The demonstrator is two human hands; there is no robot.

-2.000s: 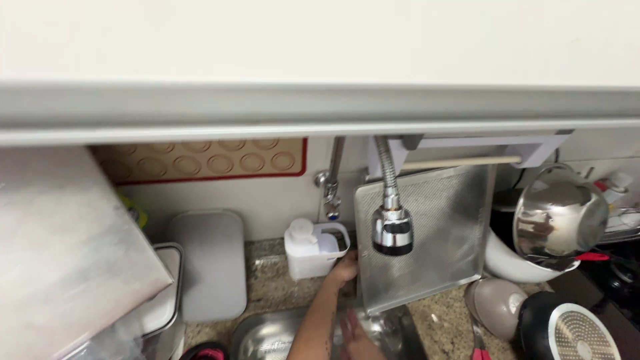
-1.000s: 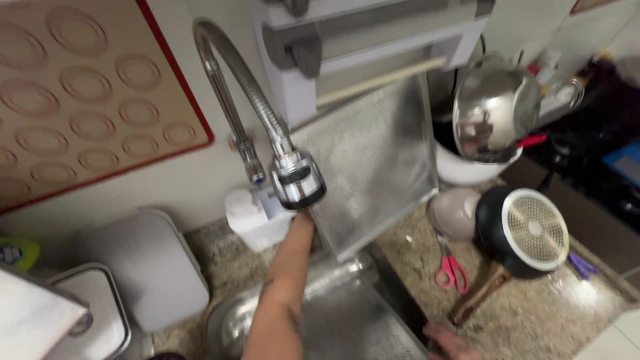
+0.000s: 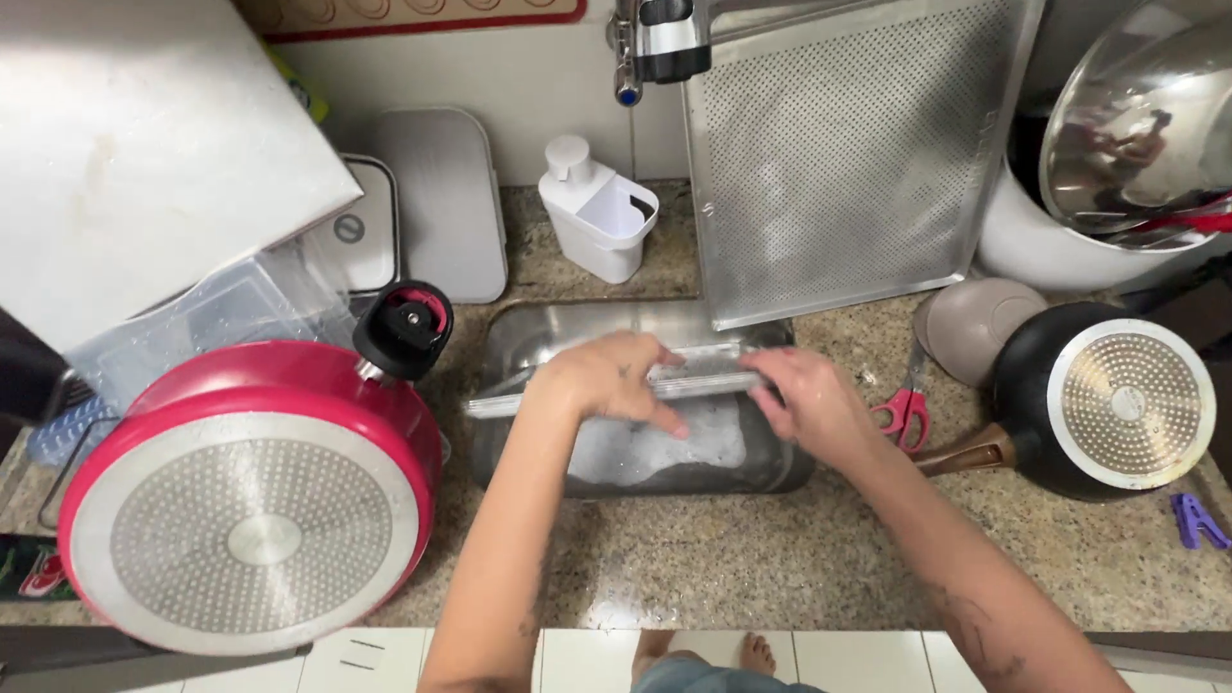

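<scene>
A thin metal tray or sheet (image 3: 707, 386) stands nearly edge-on across the steel sink (image 3: 635, 318), its rim toward me. My left hand (image 3: 616, 377) is over its middle, thumb on the near side and fingers on the far side; whether it grips is unclear. At the right end, the fingers and thumb of my right hand (image 3: 804, 397) are around the rim. White suds (image 3: 654, 452) lie in the sink below. Behind the sink is a white soap dispenser with a caddy (image 3: 602, 217). The faucet spray head (image 3: 672, 43) hangs above.
A red pan (image 3: 255, 520) lies bottom-up at left, beside plastic containers (image 3: 212, 303). A perforated metal tray (image 3: 847, 154) leans behind the sink. At right are pink-handled scissors (image 3: 905, 416), a dark upturned pan (image 3: 1126, 399), a steel bowl (image 3: 1145, 115) and a purple clip (image 3: 1198, 520).
My left hand has come back from near the soap dispenser to the tray over the sink. My right hand has moved from the sink's right side to the tray's right end. The view has shifted.
</scene>
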